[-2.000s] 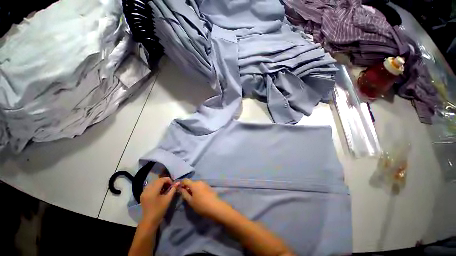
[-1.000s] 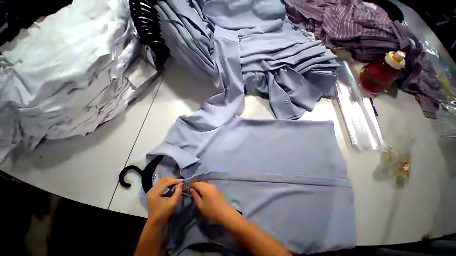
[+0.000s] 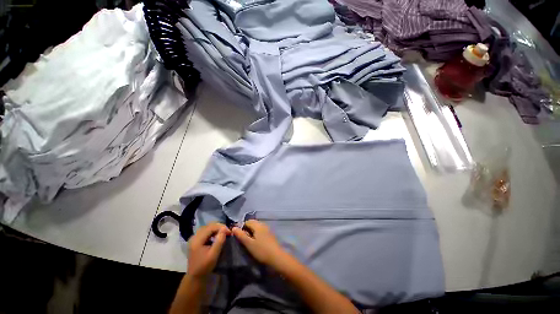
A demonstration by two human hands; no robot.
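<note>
A light blue-grey shirt point(image 3: 344, 184) lies spread on the white table, its collar point(image 3: 215, 195) to the left and its placket point(image 3: 344, 215) running left to right. A black hanger point(image 3: 184, 222) is inside it, the hook sticking out left of the collar. My left hand point(image 3: 206, 245) and my right hand point(image 3: 258, 241) pinch the placket's fabric just below the collar, fingertips almost touching. The fingers hide any button there. A small dark thing shows at my right fingers; I cannot tell what it is.
White shirts point(image 3: 80, 104) are piled at left, beside black hanger hooks point(image 3: 169, 40). Stacked blue-grey shirts point(image 3: 331, 58) lie behind the work, a sleeve trailing onto it. At right are purple striped shirts point(image 3: 423, 27), a red bottle point(image 3: 457, 76), clear plastic strips point(image 3: 437, 126) and a small clear bag point(image 3: 498, 187).
Both hands have moved slightly right relative to the view and still pinch the fabric near the collar. The shirt and hanger have shifted slightly with them. The view has also moved a little.
</note>
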